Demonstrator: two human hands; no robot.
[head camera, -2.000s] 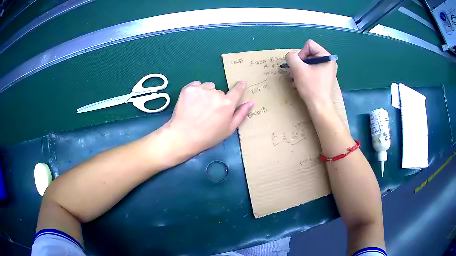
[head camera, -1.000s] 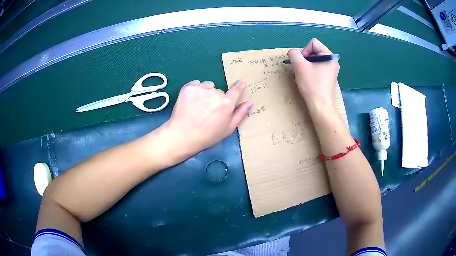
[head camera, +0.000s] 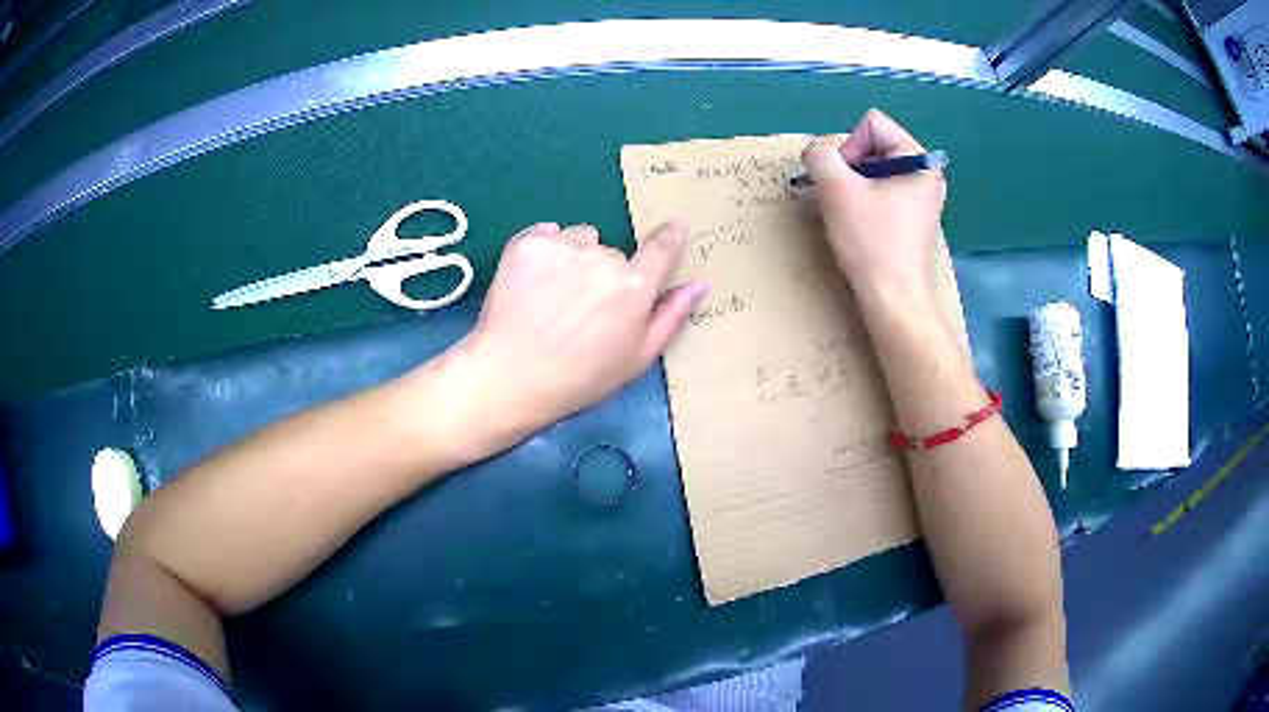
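A tan cardboard sheet (head camera: 779, 487) with handwritten lines lies on the green bench and its dark-green edge mat. My right hand (head camera: 877, 209) holds a dark pen (head camera: 902, 164), its tip at the writing near the sheet's top. My right forearm covers part of the sheet's right side. My left hand (head camera: 578, 313) rests at the sheet's left edge, forefinger and thumb on the cardboard, the other fingers curled. It holds no object that I can see.
White-handled scissors (head camera: 365, 267) lie left of my left hand. A dark ring (head camera: 604, 474) and a pale oval object (head camera: 117, 492) lie on the mat (head camera: 459, 584). A white nozzle bottle (head camera: 1058, 365) and white card (head camera: 1152, 355) lie right. A metal rail (head camera: 557, 56) runs behind.
The pen tip and my right hand have shifted very slightly at the top lines of writing. My left hand and the cardboard have stayed in place.
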